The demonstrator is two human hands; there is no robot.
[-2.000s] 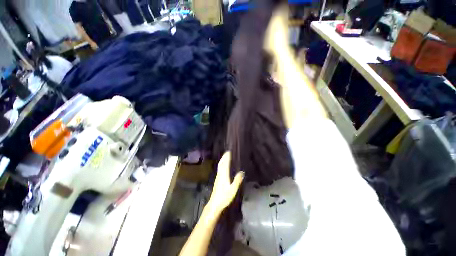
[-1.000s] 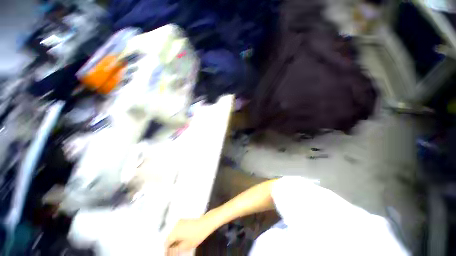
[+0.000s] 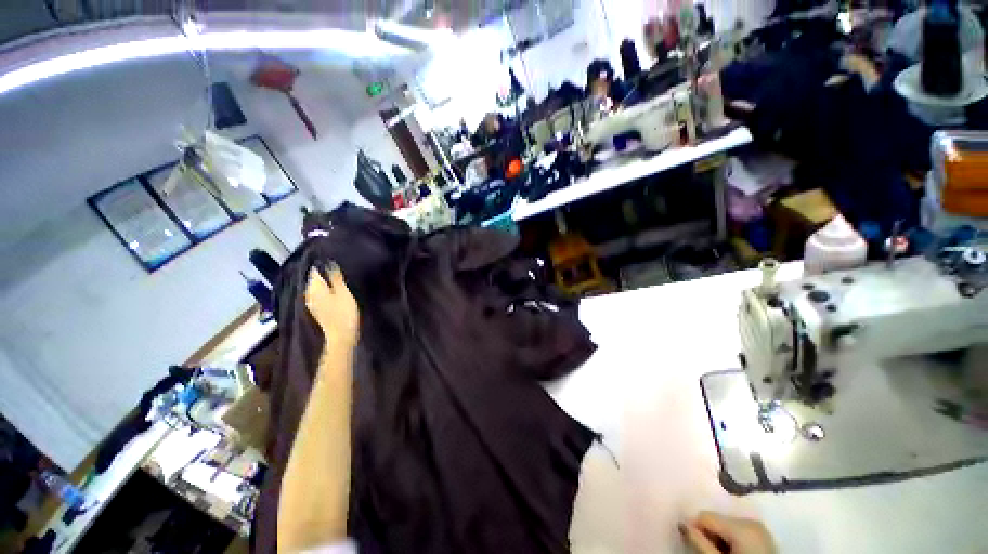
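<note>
A large heap of dark brown cloth (image 3: 433, 400) lies over the left part of the white machine table, its lower part running to the bottom edge. My left hand (image 3: 330, 303) reaches onto the upper left of the heap, fingers against the cloth; whether they grip it cannot be told. My right hand (image 3: 728, 535) is low on the white table at the bottom edge, partly cut off, right of the cloth, and its fingertips look curled. The white sewing machine head (image 3: 785, 325) stands at right, with the presser foot and needle area (image 3: 771, 417) over the needle plate.
A pale cone-shaped bottle (image 3: 834, 247) stands behind the machine. An orange-and-clear box (image 3: 962, 179) and a dark thread cone (image 3: 943, 49) are at the upper right. Another white sewing table (image 3: 639, 171) and a yellow stool (image 3: 576, 263) are behind. A cluttered table is at lower left.
The view has swung left from the floor and dark heap to the table with brown cloth. My left hand is now on that cloth; my right hand has come down to the table.
</note>
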